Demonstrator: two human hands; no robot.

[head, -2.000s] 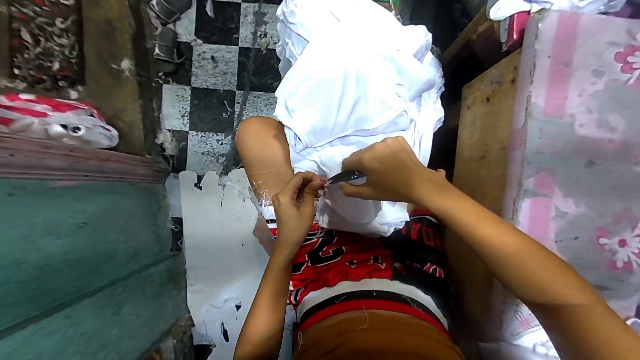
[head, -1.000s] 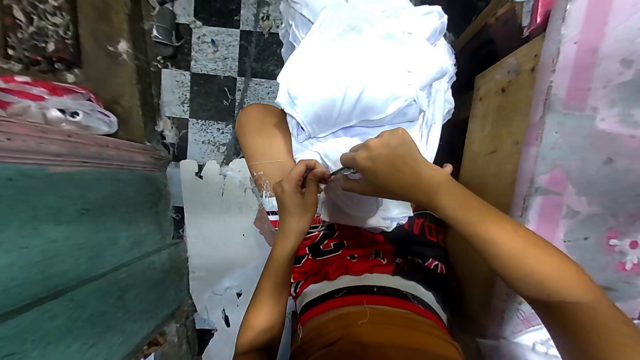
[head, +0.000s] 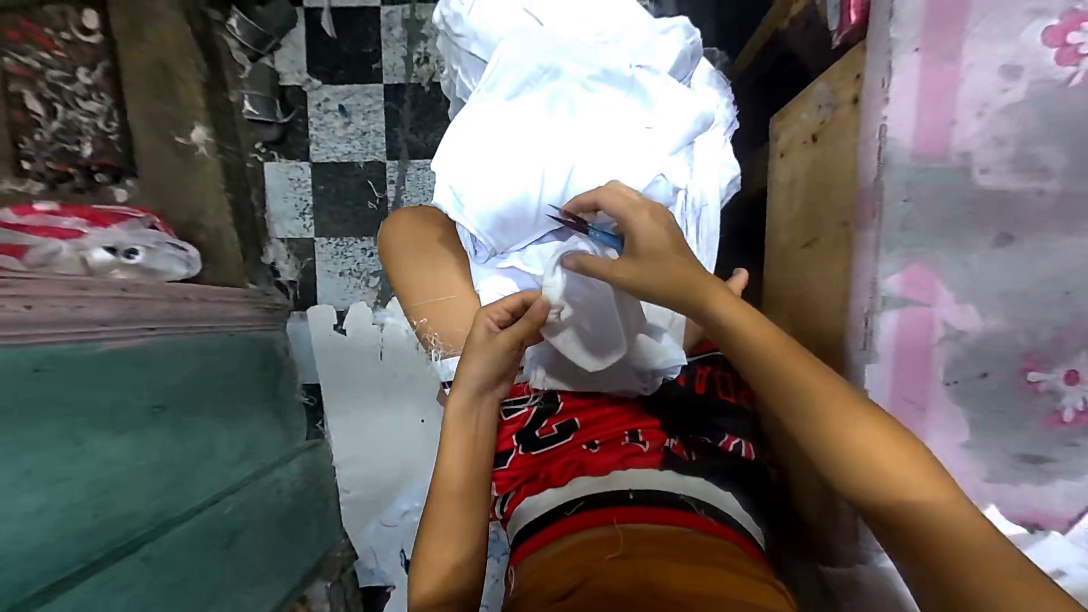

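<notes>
White fabric (head: 544, 144) lies heaped over my lap and beyond my knees. My left hand (head: 506, 336) pinches an edge of this cloth between thumb and fingers. In my right hand (head: 642, 246) are small thread snips (head: 593, 231) with dark blades and a blue part, their two points apart and directed to the left above the cloth. The right thumb and fingers also lie against a raised fold of the cloth, just right of my left hand. Loose threads cling to my left leg near the knee.
A green panel (head: 153, 425) with a pinkish edge stands at left, a red-and-white plastic bag (head: 102, 242) above it. Checkered flooring (head: 348, 195) shows beyond a pale sheet (head: 374, 425). At right are a wooden board (head: 812, 221) and a surface with a pink floral cover (head: 977, 280).
My right hand has moved away from the left fingertips, and the snips now show with their points apart. A fold of the cloth is raised between my hands.
</notes>
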